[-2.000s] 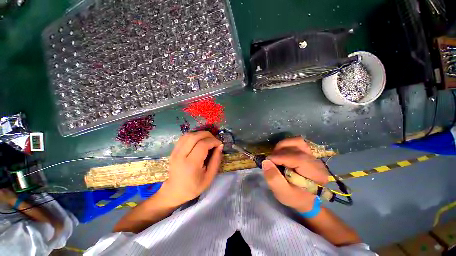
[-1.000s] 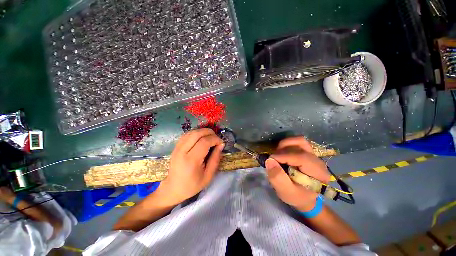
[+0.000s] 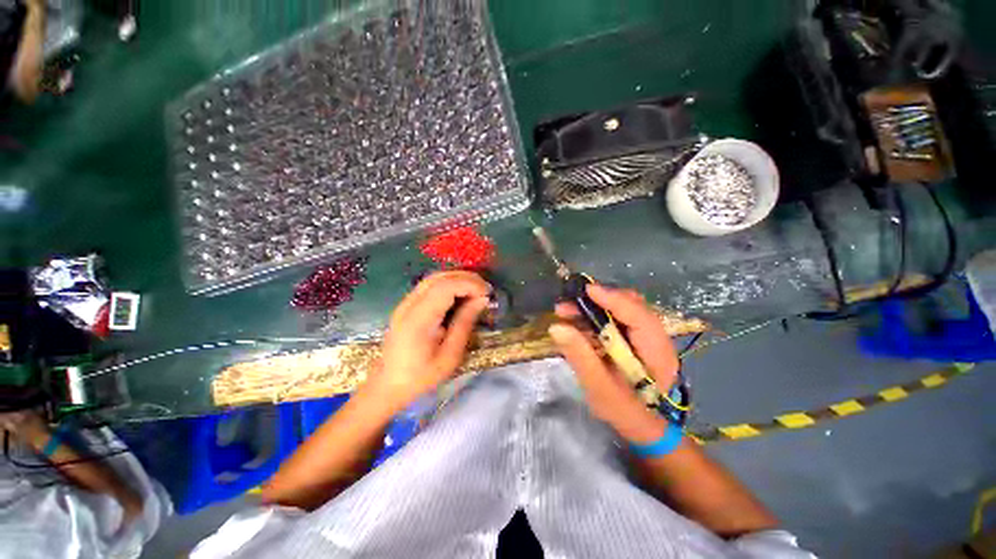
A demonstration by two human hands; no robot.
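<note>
My right hand point(image 3: 628, 355) holds the yellow and black soldering iron point(image 3: 619, 347), its metal tip pointing up and left over the bench, apart from my left hand. My left hand point(image 3: 429, 333) is at the bench edge with thumb and forefinger pinched around a small dark round unit point(image 3: 490, 299), mostly hidden by the fingers. A heap of bright red parts point(image 3: 459, 247) lies just beyond my left hand. A dark red heap point(image 3: 328, 285) lies to its left. Thin solder wire point(image 3: 208, 347) runs in from the left towards my left hand.
A clear blister tray point(image 3: 522, 200) of shiny units lies beyond the heaps. A black case point(image 3: 612, 137) and a white cup point(image 3: 680, 206) of silvery bits stand right of it. A brown box point(image 3: 928, 166) is far right. A wooden strip point(image 3: 295, 372) lines the edge. Another person's arm point(image 3: 93, 470) is at left.
My right hand has drawn the iron away from the unit, and its tip now points up and away. My left hand keeps its pinch. The whole view has shifted.
</note>
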